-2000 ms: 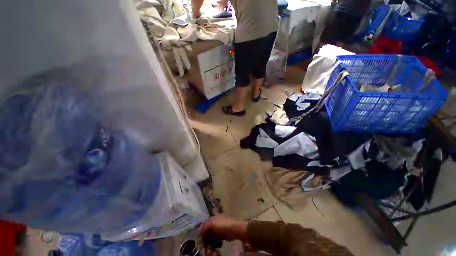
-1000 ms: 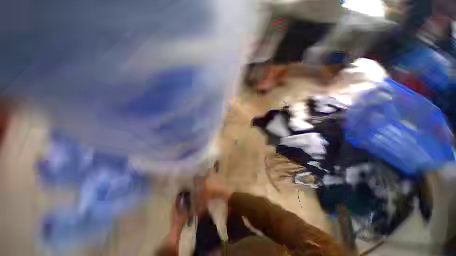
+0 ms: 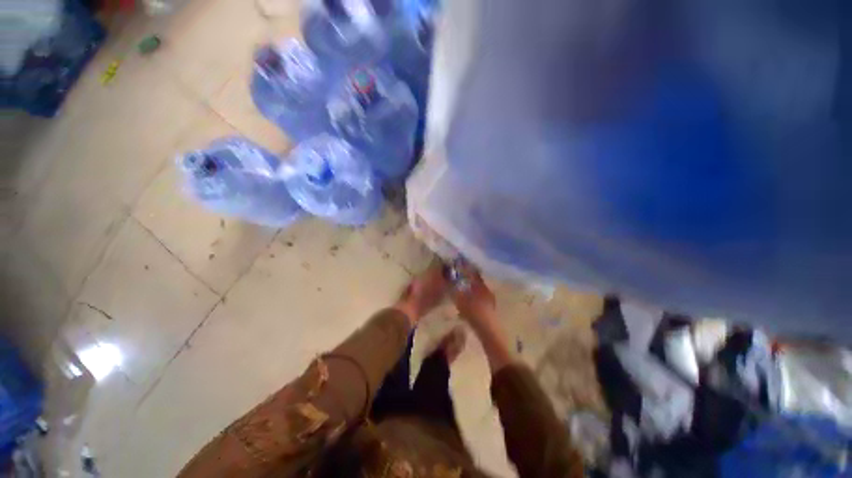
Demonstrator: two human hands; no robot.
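My left hand (image 3: 426, 289) and my right hand (image 3: 475, 297) are close together, near the lower corner of the white water dispenser. Between them is a small shiny metal thing, the top of the vacuum flask (image 3: 456, 273), with the fingers of both hands around it. The hands hide most of the flask, and blur hides whether a lid is on it. Both forearms are in brown sleeves.
The dispenser (image 3: 523, 177) with blue behind its pale side fills the upper right. Several large blue-tinted bottles (image 3: 374, 117) stand or lie on the tiled floor (image 3: 177, 271). Black and white offcuts (image 3: 654, 383) lie at lower right, beside a blue crate (image 3: 794, 448).
The view has swung left, so the dispenser is now at the right and the bottles show fully. The dark opening of the flask no longer shows; both hands have come together around its top.
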